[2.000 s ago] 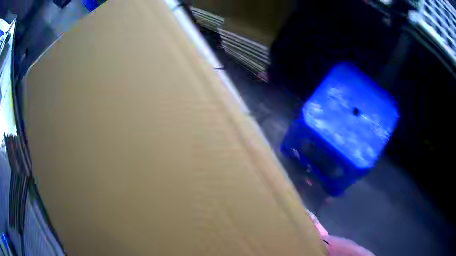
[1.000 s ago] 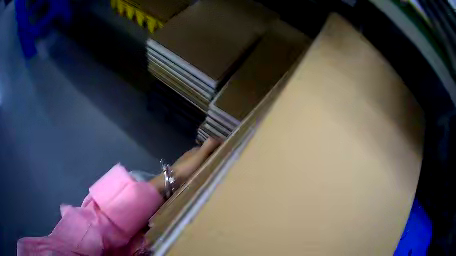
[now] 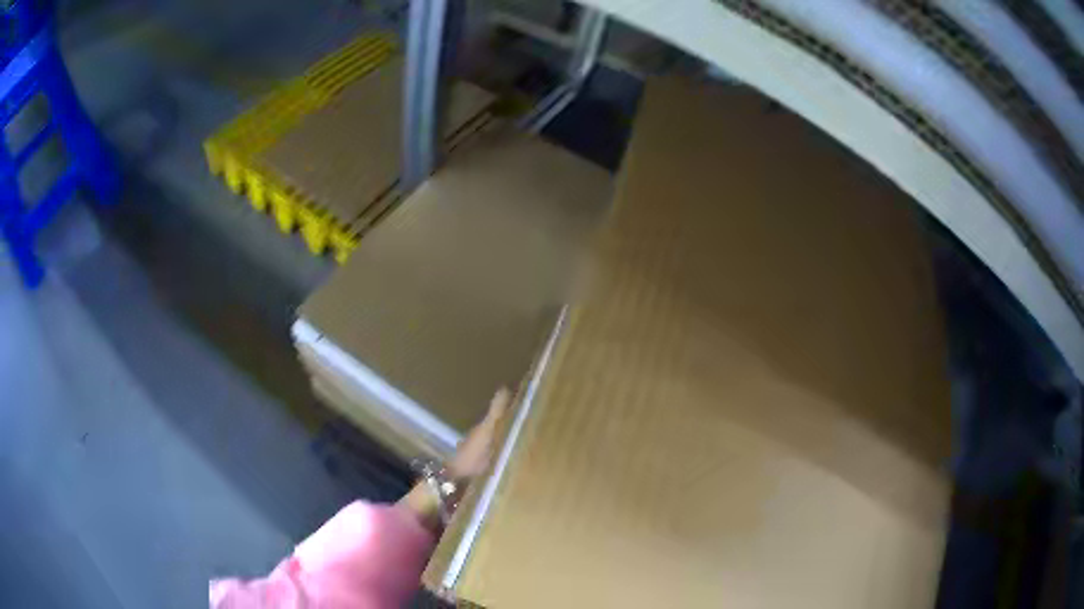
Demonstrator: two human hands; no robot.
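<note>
A tray stack [image 3: 725, 440], with a brown cardboard sheet on top and a thin white layer along its left edge, fills the centre and right of the view. My left hand [image 3: 478, 445], with a bracelet and pink sleeve, comes from the bottom left and grips its left edge. The fingers are partly hidden behind that edge. My right hand is not in view. Another stack [image 3: 458, 280], with a brown top and white and brown layers, lies lower, just beyond my left hand. I cannot tell whether the two stacks touch.
A yellow pallet-like base [image 3: 279, 202] with brown sheets is at the upper left. A metal post [image 3: 424, 95] stands behind the lower stack. A blue plastic stool or frame [image 3: 54, 131] is at the far left. White and brown layers [image 3: 903, 131] curve across the upper right.
The view has turned from the blue stool past the floor stacks. The held stack now appears lower and flatter beside the floor stack. My left hand still grips its left edge.
</note>
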